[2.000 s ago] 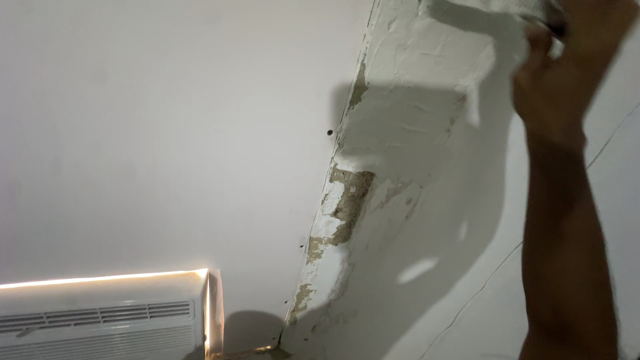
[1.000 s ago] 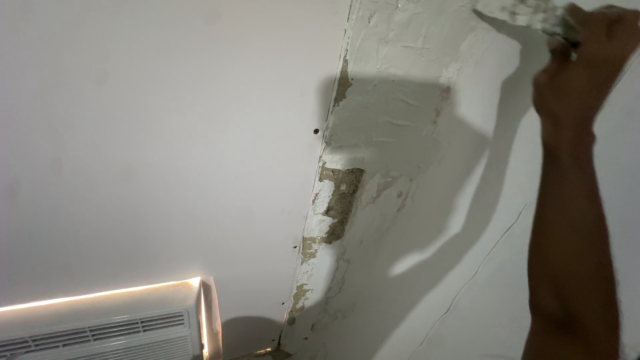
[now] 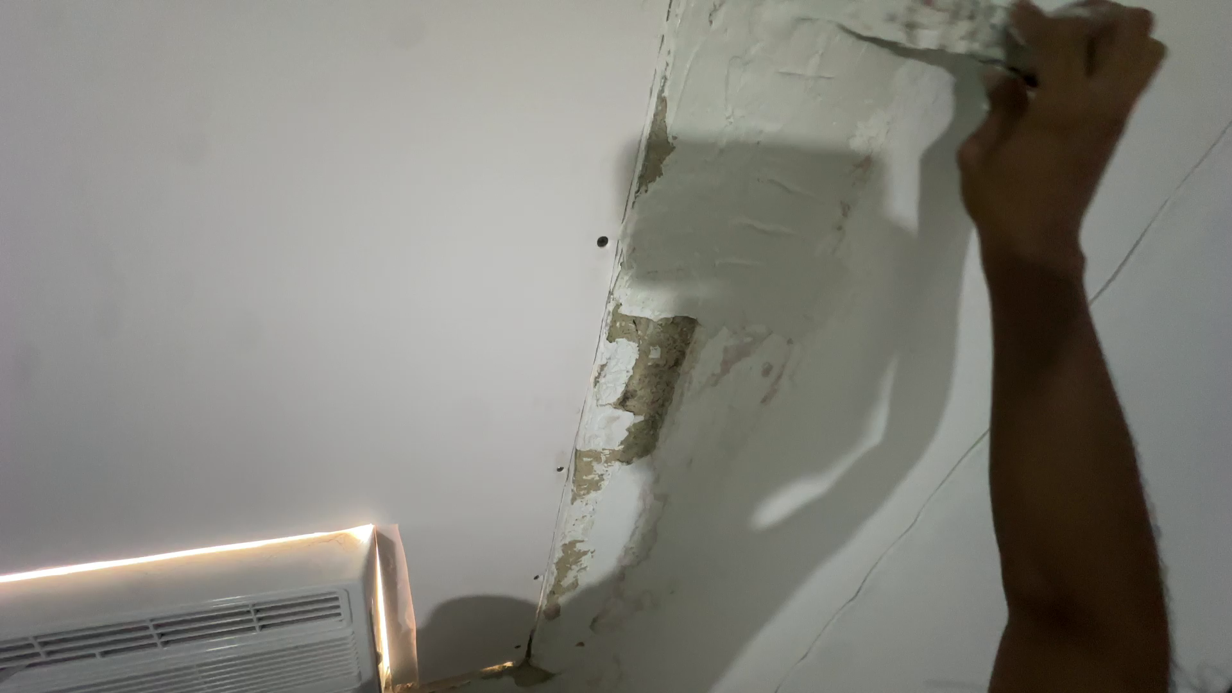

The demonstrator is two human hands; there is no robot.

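Note:
My right hand (image 3: 1064,125) is raised at the upper right, closed around the handle of a putty knife (image 3: 948,34). Whitish filler smears the broad blade, which lies against or very close to the wall (image 3: 770,212); contact cannot be told. Fresh-looking filler with ridges covers the upper strip of wall beside the corner joint. Lower down, a patch of bare, rough plaster or masonry (image 3: 659,371) shows through broken paint. The shadow of my arm and the tool falls across the wall. My left hand is not in view.
An air conditioner (image 3: 192,597) with a louvred grille sits in a lit opening at the lower left. A smooth white panel (image 3: 337,241) with small dark holes (image 3: 603,242) fills the left side. A thin crack (image 3: 895,553) runs diagonally behind my forearm.
My right hand has moved a little to the right in view since two seconds ago, still holding the putty knife. More of the blade shows now. Its shadow on the wall has shifted.

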